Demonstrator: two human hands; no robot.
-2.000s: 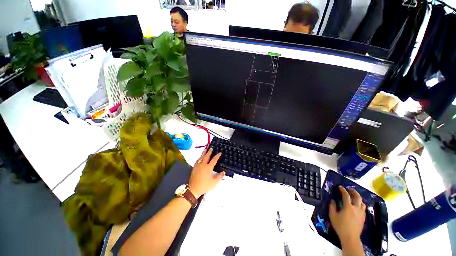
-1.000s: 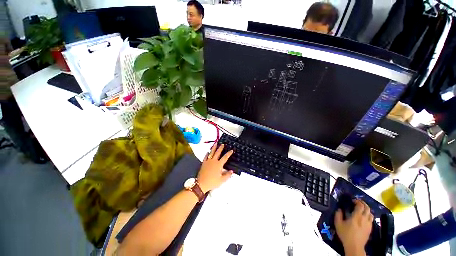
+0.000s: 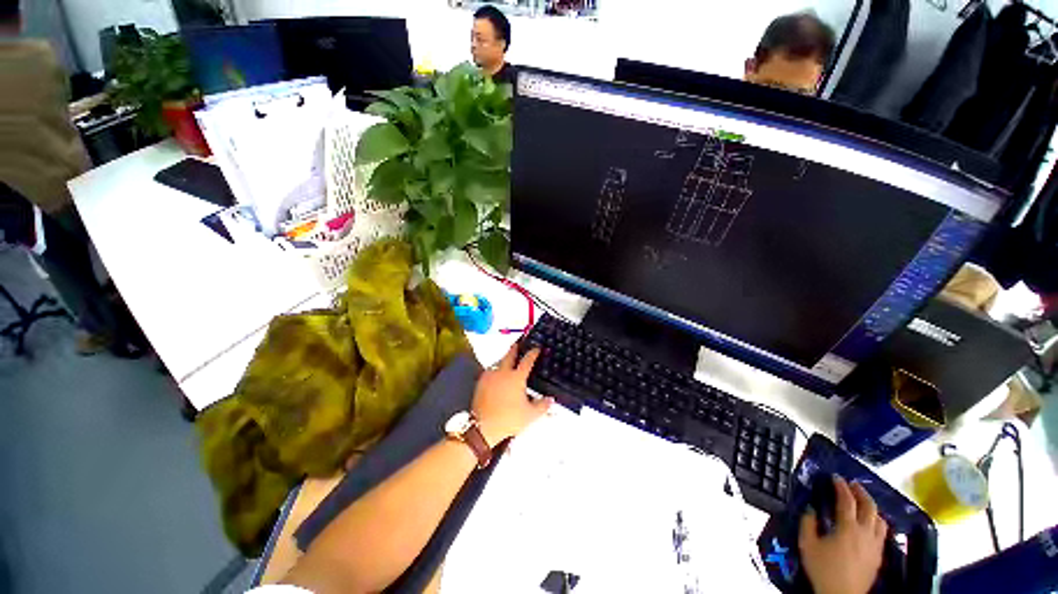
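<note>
My left hand (image 3: 507, 396) rests at the left end of the black keyboard (image 3: 632, 383), fingertips at its keys, holding nothing. A watch is on that wrist. My right hand (image 3: 845, 543) lies over the dark mouse (image 3: 824, 499) on a black mouse pad (image 3: 780, 557) with a blue-white print; the fingers cover part of the mouse. The monitor (image 3: 719, 232) shows thin pale line drawings on a black area, with an icon strip at its right edge. White paper sheets (image 3: 603, 499) with dark marks lie between my forearms.
Olive-yellow fabric (image 3: 348, 366) and a dark folder (image 3: 389, 458) lie left. A plant (image 3: 435, 163), white basket (image 3: 360, 244) and blue item (image 3: 471, 311) stand behind. A blue tin (image 3: 891, 418), yellow roll (image 3: 949, 487) and blue bottle (image 3: 1009, 571) are right. Two people sit beyond; another stands far left.
The view has swung left, so the desk things sit further right in the picture. The drawing on the screen has changed in size and position. Both hands stay at the keyboard and mouse.
</note>
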